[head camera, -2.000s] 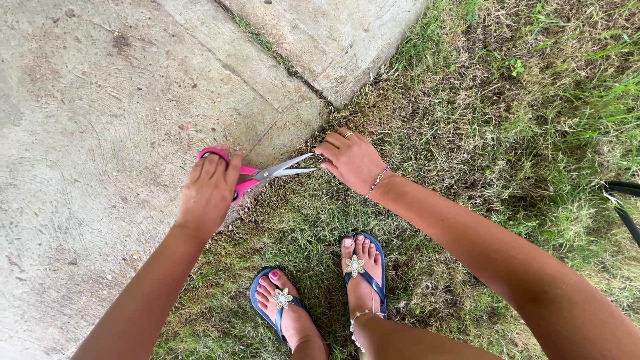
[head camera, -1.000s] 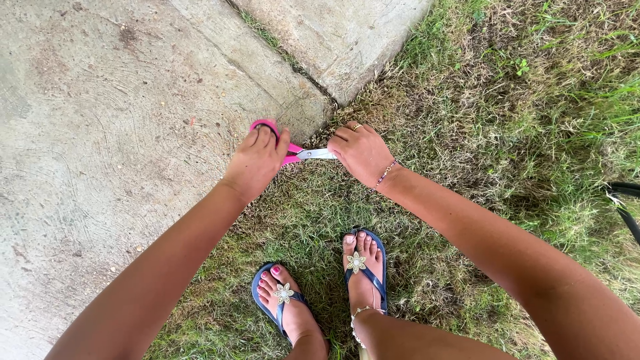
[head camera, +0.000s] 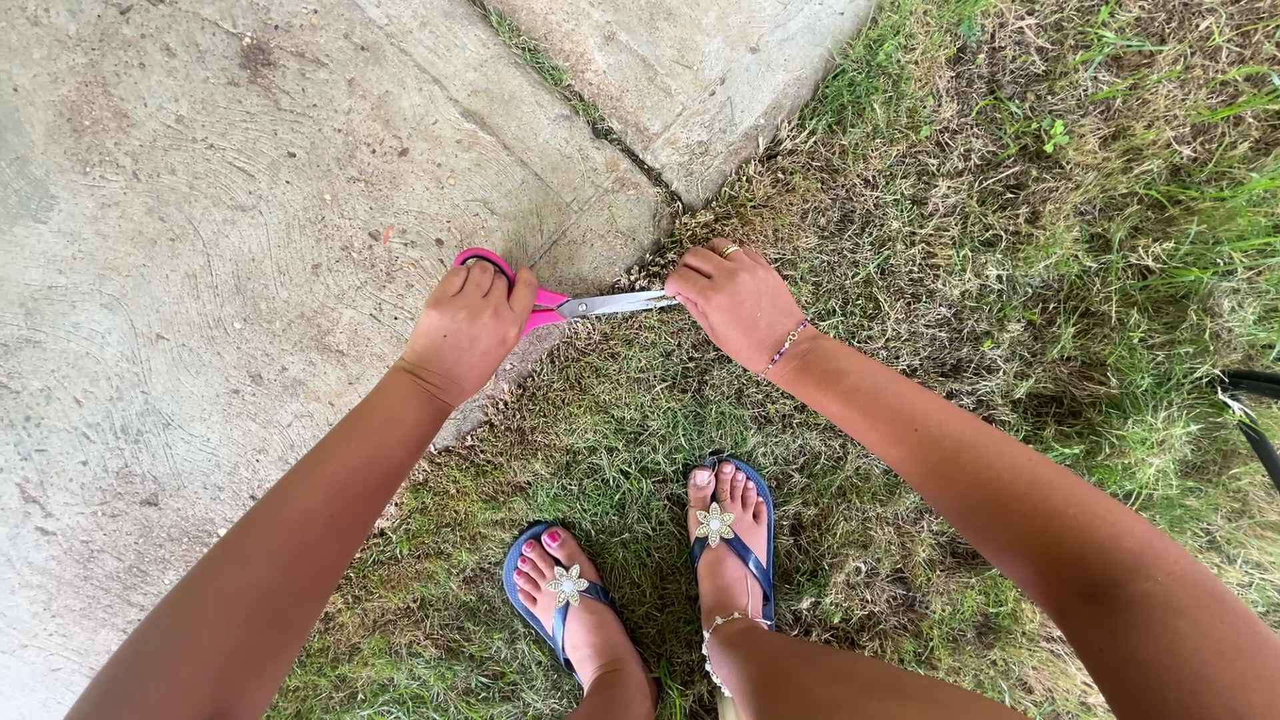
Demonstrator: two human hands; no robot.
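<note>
My left hand grips the pink handles of a pair of scissors above the edge of the concrete slab. The blades point right, nearly closed, with a few bits of dry grass seemingly at their tips. My right hand is at the blade tips, its fingers pinched together over the grass; whether they hold grass or touch the metal is hard to tell.
Concrete paving with a grass-filled joint fills the upper left. My feet, in blue flip-flops with flower ornaments, stand on the grass below my hands. A black strap-like object lies at the right edge.
Two seconds ago the scissors were spread wide, further left; a second ago the blades were nearly closed. My left hand has since moved slightly left and down from its place one second ago.
</note>
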